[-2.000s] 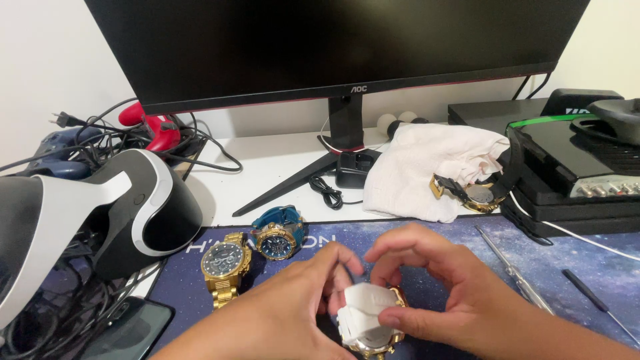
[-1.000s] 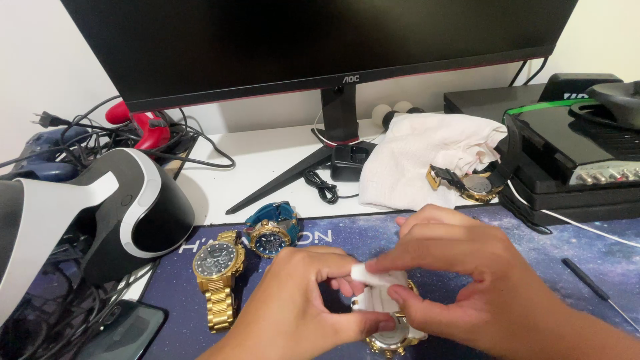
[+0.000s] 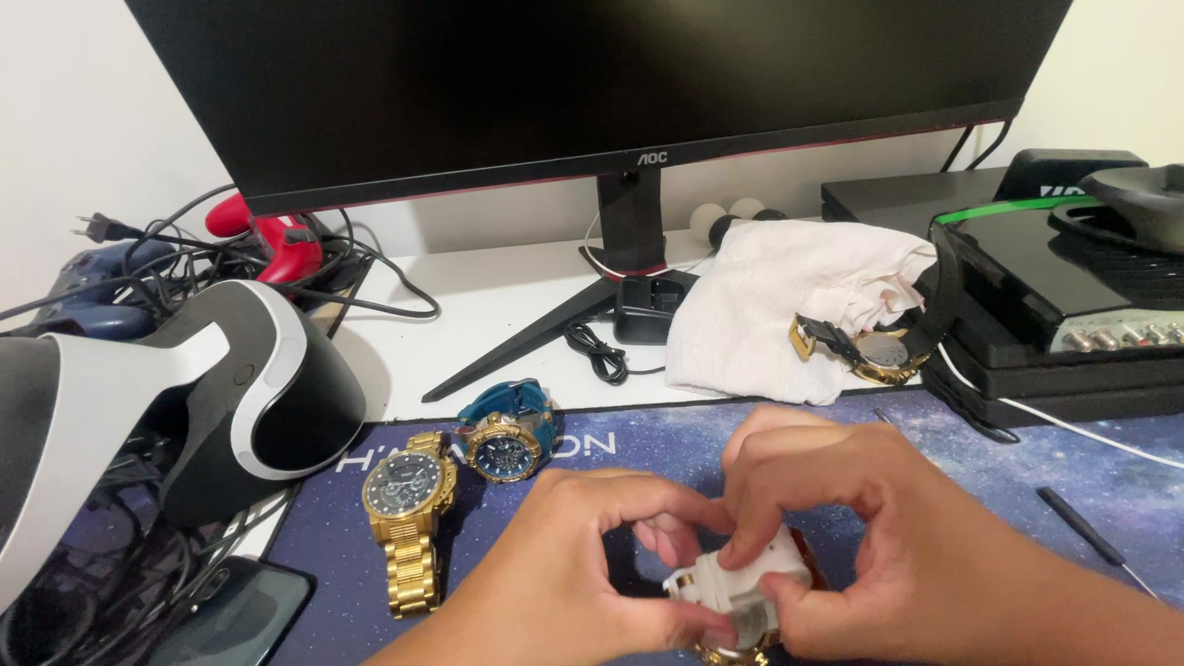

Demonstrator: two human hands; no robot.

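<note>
At the lower middle of the head view, my left hand (image 3: pixel 592 564) grips the left side of a gold-coloured watch with a white strap (image 3: pixel 754 578), its thumb low by the case. My right hand (image 3: pixel 860 527) pinches the white strap between thumb and fingers from the right. Part of the gold case (image 3: pixel 735 652) shows under the strap; the rest is hidden by my fingers. Left of my hands lie a gold wristwatch with a dark dial (image 3: pixel 407 486) and a gold-cased watch with a blue strap (image 3: pixel 504 453).
A small screwdriver (image 3: pixel 1078 523) lies at the right on the desk mat. Behind are a white cloth (image 3: pixel 758 314), a black-strapped watch (image 3: pixel 883 351), a monitor (image 3: pixel 610 83) and a power adapter (image 3: pixel 647 310). A VR headset (image 3: pixel 305 398), tangled cables and a phone (image 3: pixel 236 610) occupy the left.
My fingers have shifted on the white strap, and my left thumb is now lower by the case. The other watches have stayed put.
</note>
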